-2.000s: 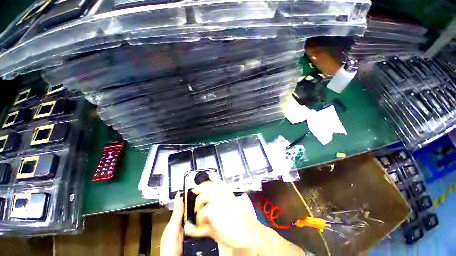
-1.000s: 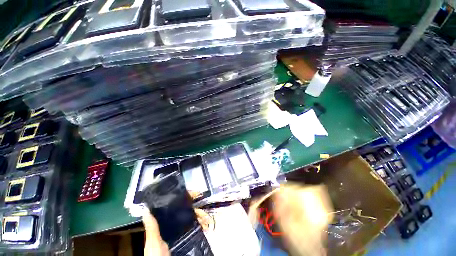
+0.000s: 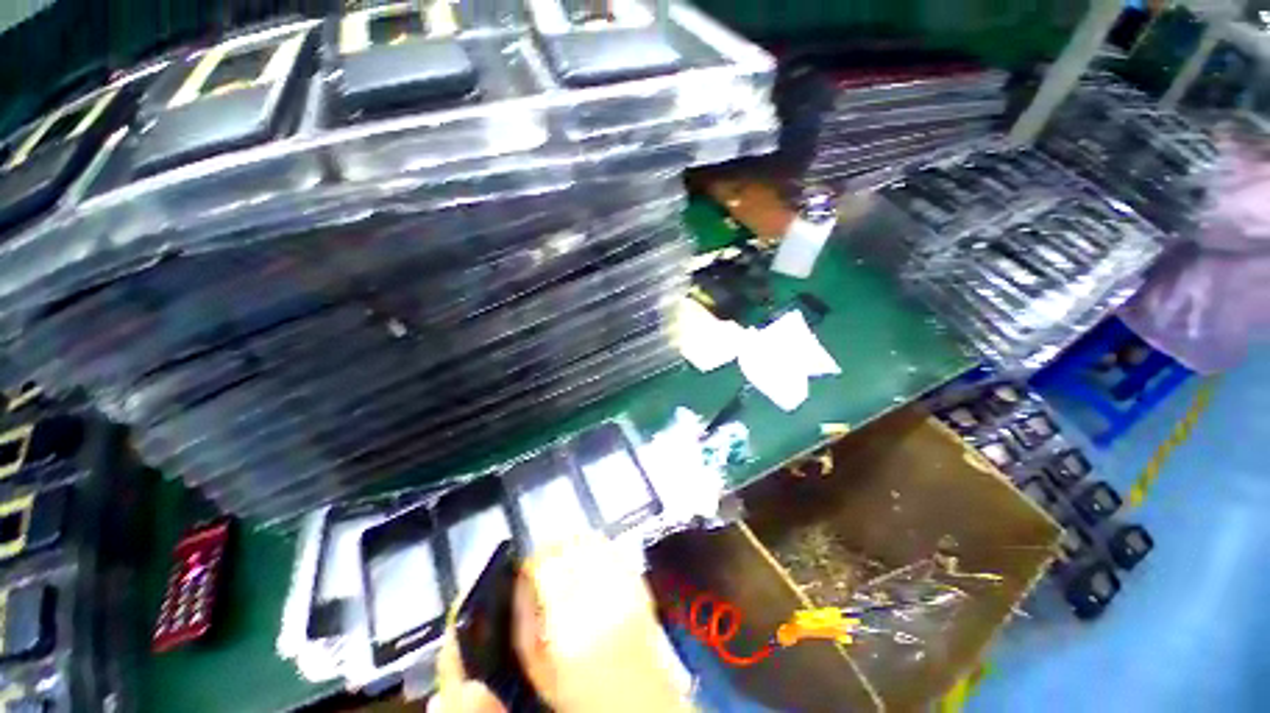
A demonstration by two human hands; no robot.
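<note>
A black flip phone (image 3: 490,627) is at the bottom centre, tilted, in front of the lens tray. My left hand (image 3: 467,685) holds its lower left side and is cut off by the bottom edge. My right hand (image 3: 599,627) is blurred, against the phone's right side; its fingertips are hidden. The lens tray (image 3: 323,655) holds several black-framed lenses in a row. An orange air blow gun (image 3: 819,625) hangs by its red coiled hose (image 3: 717,623) to the right of my right hand.
Stacked clear trays (image 3: 404,320) with dark phones on top rise behind the lens tray. A red phone (image 3: 192,585) lies left. White paper (image 3: 788,359) and a small bottle (image 3: 804,243) are at right rear. A scrap box (image 3: 961,488) is at right. A person in pink (image 3: 1212,265) is far right.
My right hand has come back from the blow gun area to the phone, and the blow gun shows again. The phone is now more edge-on. The view has shifted to the right.
</note>
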